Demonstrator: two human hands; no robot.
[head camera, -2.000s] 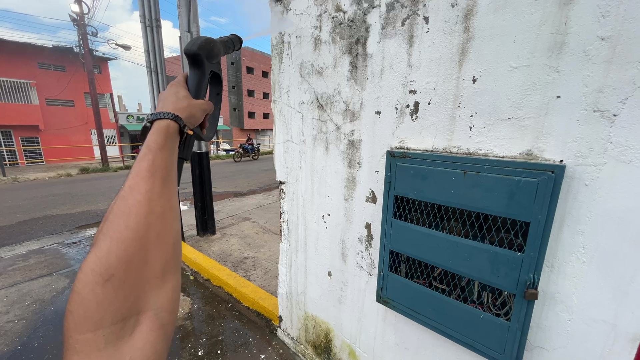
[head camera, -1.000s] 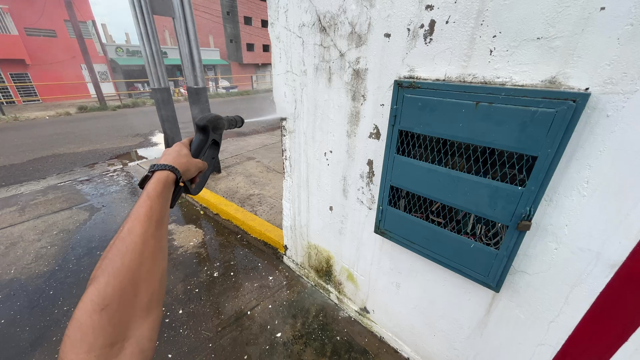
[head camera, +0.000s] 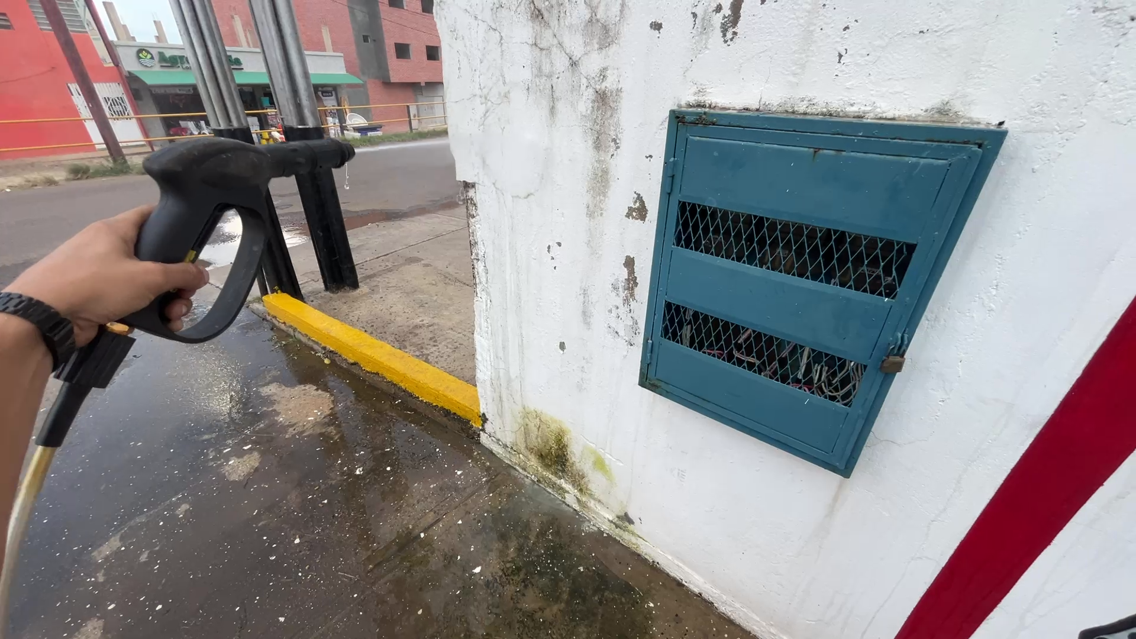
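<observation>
My left hand (head camera: 111, 271), with a black watch or bracelet on the wrist, grips the handle of a black pressure washer gun (head camera: 213, 177) at the left. Its short nozzle points right, toward the white wall, and only a few drops hang below the tip. A yellowish hose (head camera: 27, 497) runs down from the grip. Right of the gun stands the white painted wall (head camera: 550, 293), with peeling spots, dark streaks and greenish growth near its foot. A blue metal cabinet door (head camera: 781, 288) with mesh openings and a padlock (head camera: 892, 364) is set in it. My right hand is out of view.
A yellow curb (head camera: 373, 355) meets the wall's corner. Metal posts with black lower parts (head camera: 324, 217) rise behind the gun. The pavement (head camera: 293, 524) is wet and strewn with pale flakes. A red stripe (head camera: 1029, 497) crosses the wall at right. A road and buildings lie beyond.
One second ago a water jet sprayed from the nozzle toward the wall's edge; now no jet shows. The raised gun came down earlier and now appears farther left in view.
</observation>
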